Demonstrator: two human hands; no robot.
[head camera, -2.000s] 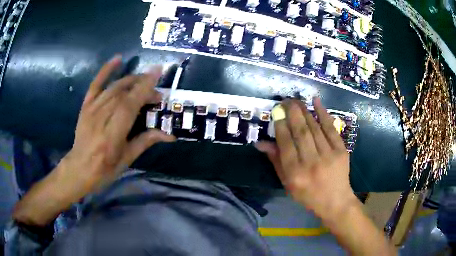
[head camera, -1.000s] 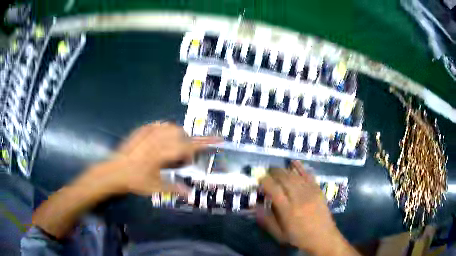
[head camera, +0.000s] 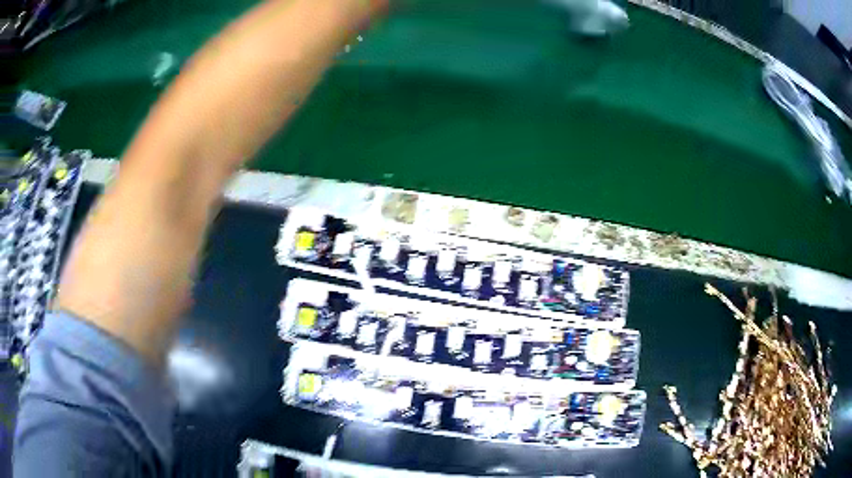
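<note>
Three white housings with circuit boards lie in parallel rows, the back one (head camera: 453, 271), the middle one (head camera: 458, 341) and the front one (head camera: 448, 411). Part of another white housing (head camera: 308, 462) shows at the bottom edge, cut off. A short white stub lead (head camera: 330, 442) stands up beside it. My left forearm, in a blue-grey sleeve, reaches from the lower left to the top edge. My left hand is beyond the top edge and out of the picture. My right hand is not in view.
A pale worn rail (head camera: 579, 231) borders the green surface (head camera: 523, 121). A copper strip pile (head camera: 771, 401) lies at right. More housings (head camera: 37, 233) stand at far left. A white cable (head camera: 805, 121) is at upper right, and a whitish object (head camera: 598, 17) at the top edge.
The view has shifted forward over the green surface. My left arm has stretched forward, away from the near housing. My right hand has gone out of view. The near housing is mostly below the picture.
</note>
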